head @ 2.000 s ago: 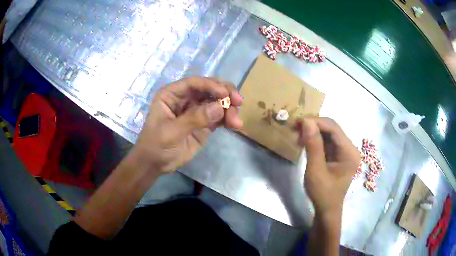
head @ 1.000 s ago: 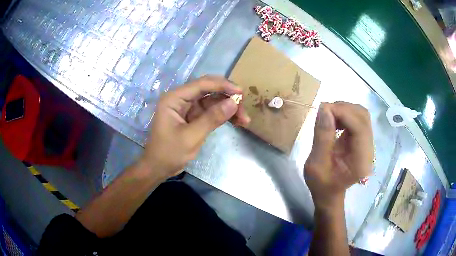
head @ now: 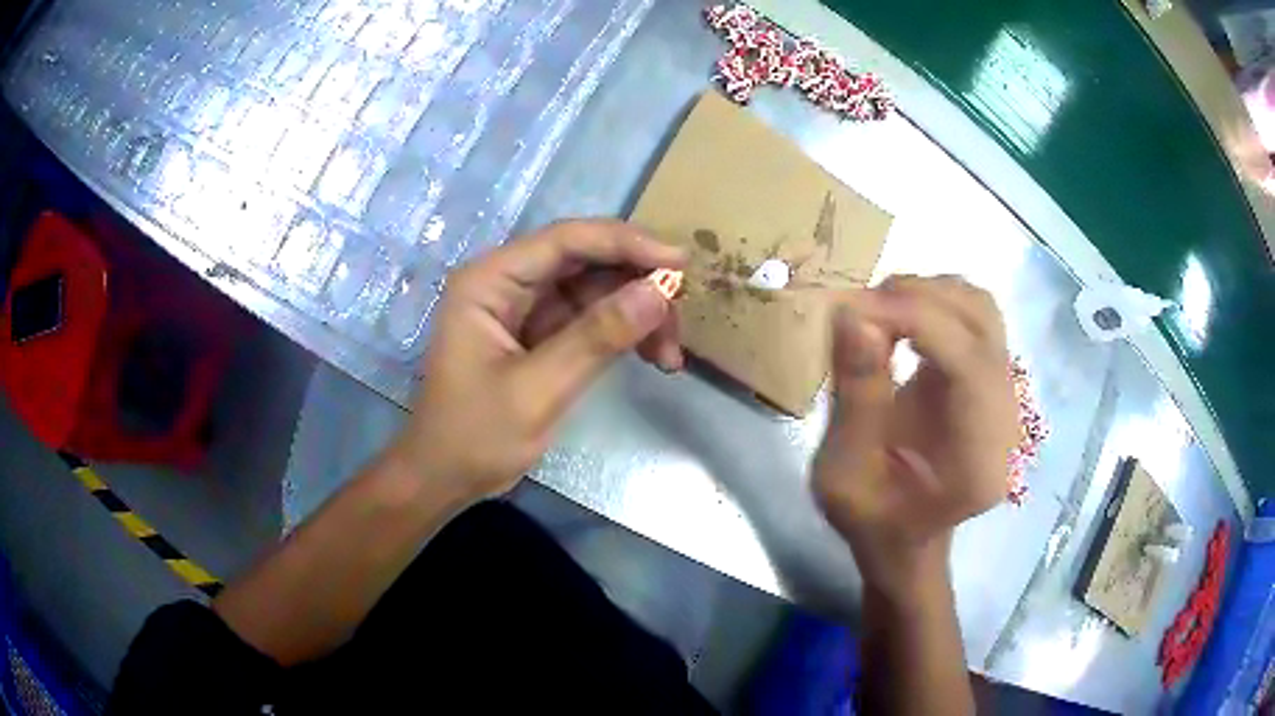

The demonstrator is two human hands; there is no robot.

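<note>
My left hand (head: 538,343) pinches a small pale peach-orange part (head: 667,283) between thumb and forefinger, over the left edge of the glue board. My right hand (head: 916,406) is raised at the board's right side, thumb and forefinger pinched on a thin glue stick (head: 815,290), which is blurred and points left across the board. The tan square glue board (head: 755,343) has brown stains. A white glue dab (head: 769,274) sits near its middle. Whether the stick's tip touches the glue or the part cannot be told.
Red-and-white parts (head: 797,70) lie beyond the board; another pile (head: 1026,434) is partly behind my right hand. A clear pocketed tray (head: 322,154) is left. A white bottle (head: 1112,313) stands by the green belt (head: 1119,182). A second board (head: 1130,546) and red parts (head: 1197,609) lie far right.
My right hand and the stick have moved left, toward the pale part. My left hand still pinches the part, now turned a little. Since the earliest frame, the view has shifted slightly.
</note>
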